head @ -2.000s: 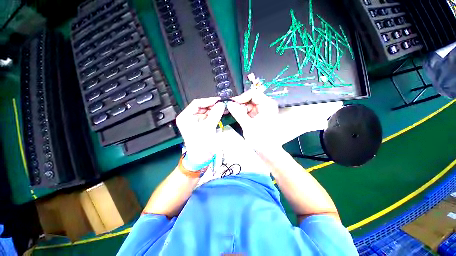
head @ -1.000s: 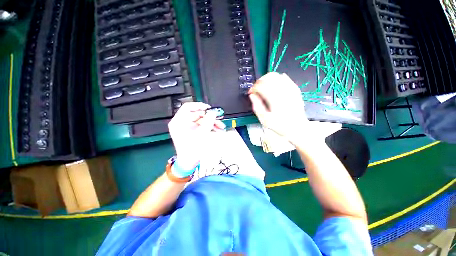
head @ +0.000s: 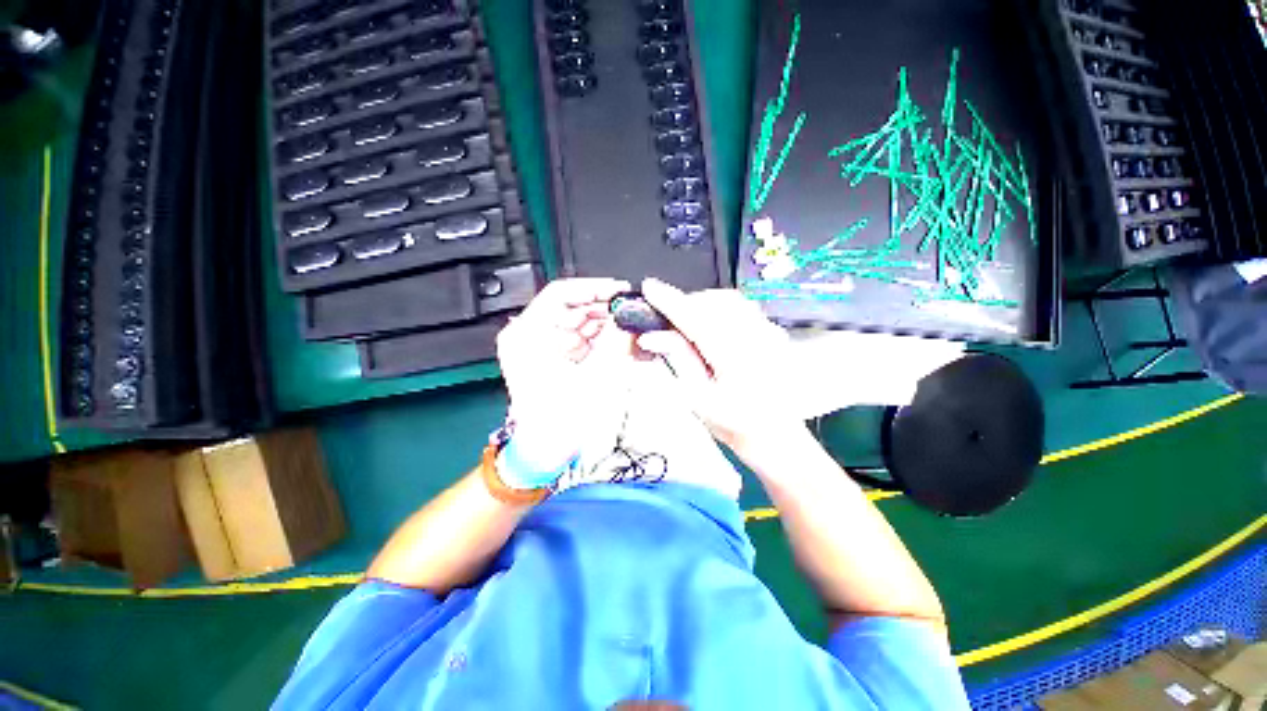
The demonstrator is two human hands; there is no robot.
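My left hand (head: 553, 364) and my right hand (head: 720, 364) meet in front of my body at the bench edge. Their fingertips hold a small dark rounded housing (head: 638, 314) between them. The long pocketed tray (head: 607, 181) lies just beyond my hands, with housings down its right row and at the top of its left row. To its right, the flat black tray (head: 820, 84) holds scattered green sticks (head: 917, 181) and a small white and yellow cluster (head: 770, 250), likely circuit boards. The inside of the housing is too blurred to read.
Stacked trays (head: 382, 174) with oval parts stand left, a long tray stack (head: 118, 264) farther left. Another tray stack (head: 1132, 153) is at right. A round black stool (head: 964, 433) stands below the bench. Cardboard boxes (head: 229, 511) are lower left. A person's dark sleeve (head: 1226, 322) shows at right.
My right hand has moved back from the pocketed tray's right row to meet my left hand at the housing. The row's lowest housing, near where my right hand was, no longer shows.
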